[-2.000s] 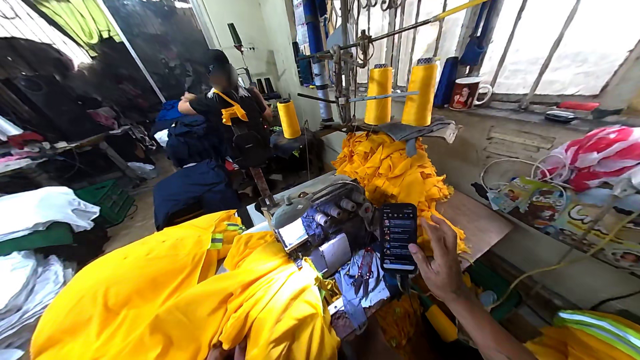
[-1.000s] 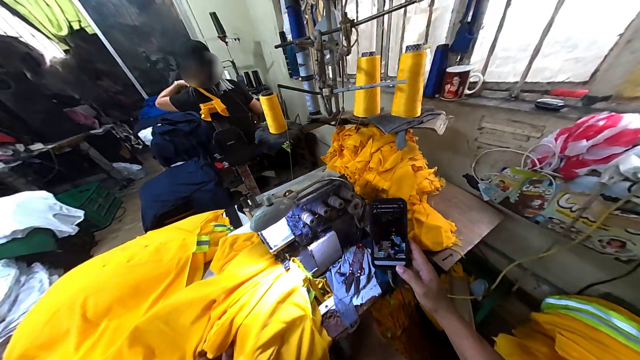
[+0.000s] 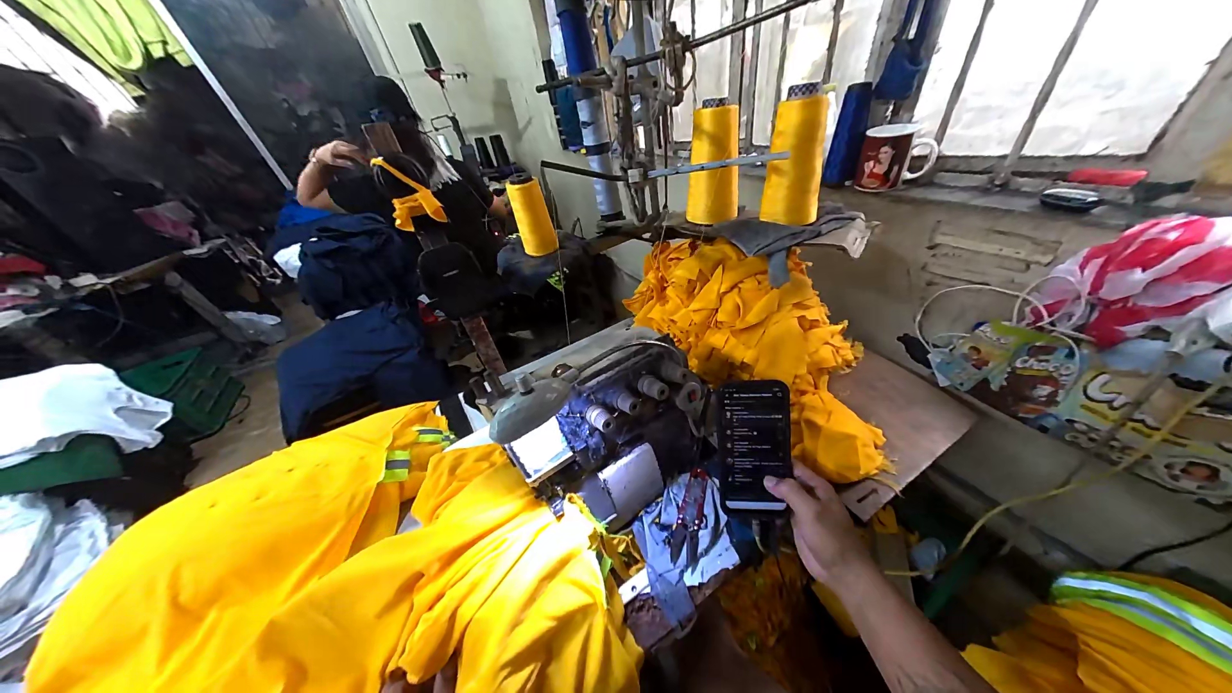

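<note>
My right hand (image 3: 818,515) is at the lower right part of a smartphone (image 3: 754,445), its thumb over the lit screen; whether it bears the phone's weight cannot be told. The phone stands upright beside an overlock sewing machine (image 3: 630,385). Yellow fabric (image 3: 289,529) with reflective strips spreads over the left of the machine. My left hand (image 3: 423,679) shows only in part at the bottom edge, mostly hidden by this fabric. Thread snips (image 3: 689,505) lie on a light blue cloth (image 3: 659,539) just left of the phone. Behind the phone is a heap of yellow cut pieces (image 3: 751,308).
Yellow thread cones (image 3: 712,164) stand behind the heap, under a metal thread stand (image 3: 640,106). A mug (image 3: 890,159) is on the window ledge. Back left, a person (image 3: 385,178) sits near dark blue garments (image 3: 356,366). A yellow cord (image 3: 1078,491) hangs at right, above a striped yellow garment (image 3: 1136,626).
The phone screen shows different content from a second ago. My right thumb now lies over the screen's lower edge; two seconds ago the hand was farther right with fingers spread. The other person's head has turned.
</note>
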